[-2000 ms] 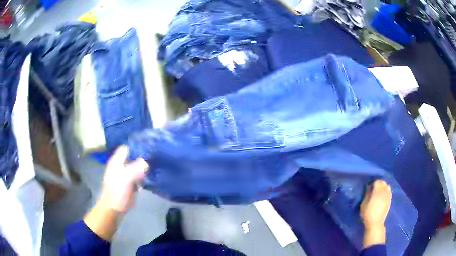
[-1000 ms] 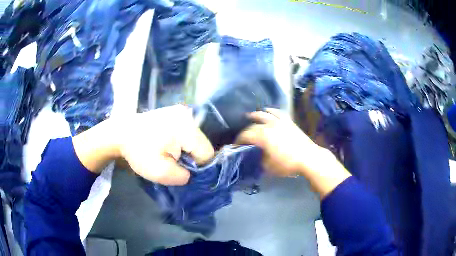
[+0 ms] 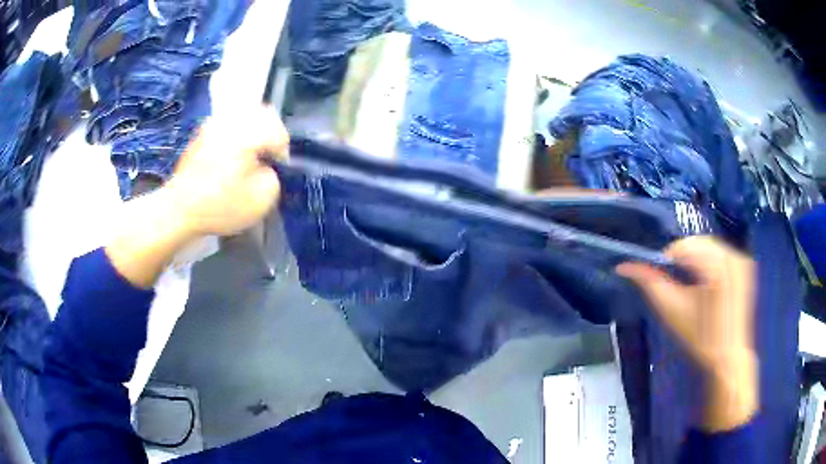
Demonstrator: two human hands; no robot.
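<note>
A pair of blue jeans [image 3: 417, 299] hangs in front of me, held up by its waistband. The waistband is stretched between my hands and slopes down to the right. A curved pale-edged front pocket shows below it. My left hand [image 3: 231, 172] grips the left end of the waistband. My right hand [image 3: 702, 294] grips the right end and is somewhat blurred. The legs hang down towards my body, and their lower ends are hidden.
Folded jeans [image 3: 457, 100] lie on a pale stand ahead. A denim heap [image 3: 634, 127] sits on the navy-covered table [image 3: 774, 335] at the right. More crumpled denim [image 3: 136, 100] lies at the left. A white box [image 3: 584, 417] stands on the grey floor [image 3: 272, 335].
My hands have moved apart, left hand up and left, right hand to the right. The bunched denim between them is now spread out along its waistband.
</note>
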